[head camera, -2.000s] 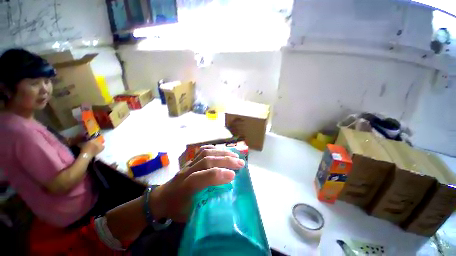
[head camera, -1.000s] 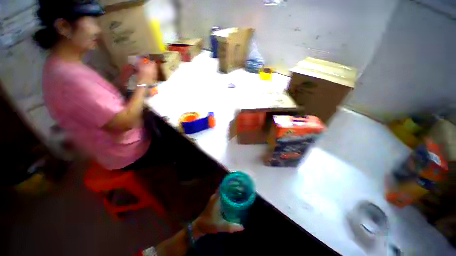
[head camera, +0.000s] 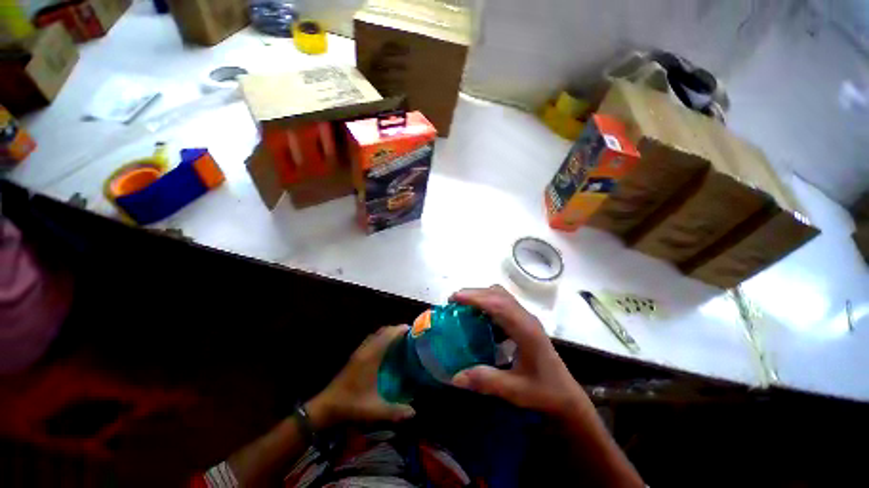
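A translucent teal water bottle with a small orange mark is held over my lap, below the bench's front edge. My left hand is wrapped around the bottle's lower left part. My right hand grips the bottle's upper end from the right, with the thumb and fingers around it. The bottle is tilted. Part of it is hidden by the hands, and I cannot tell whether its cap is on.
On the white bench stand orange retail boxes, an open carton, closed cartons, clear tape, a cutter, a dotted sheet and a blue tape dispenser. A pink-clad person shows at left.
The bottle has moved in over my lap. My right hand has come into view and taken hold of its upper end. The view has turned down and right, leaving little of the coworker visible.
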